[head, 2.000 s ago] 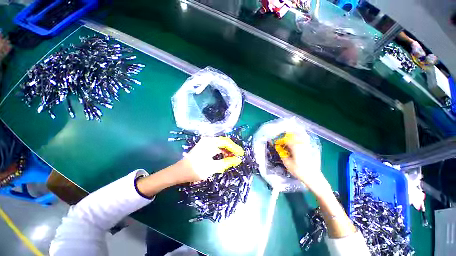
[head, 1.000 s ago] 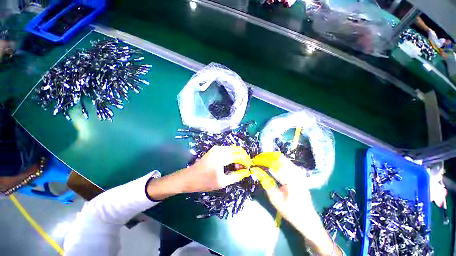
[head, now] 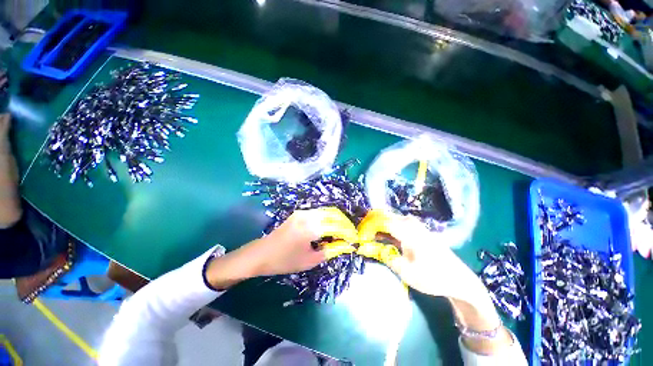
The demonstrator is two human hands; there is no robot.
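My left hand (head: 304, 239) and my right hand (head: 412, 254) meet fingertip to fingertip over the central pile (head: 322, 279) of black-and-silver parts. Both wear yellow finger cots. A small dark piece shows in my left fingers; what lies between the touching fingertips is hidden. The left clear plastic bag (head: 253, 147), open and round, stands behind the pile with black parts inside. The right clear plastic bag (head: 464, 187) stands behind my right hand, also with black parts inside.
A small right pile (head: 505, 280) lies beside the blue plastic tray (head: 535, 286), which holds many pieces. A far-left pile (head: 118, 121) and a far-left blue tray (head: 71, 68) lie beyond. A metal rail (head: 379, 125) edges the conveyor. A person's arm (head: 7, 171) shows at the left edge.
My right hand has left the right bag and come left to meet my left hand over the central pile. The camera view has shifted slightly. A person's arm has appeared at the left edge.
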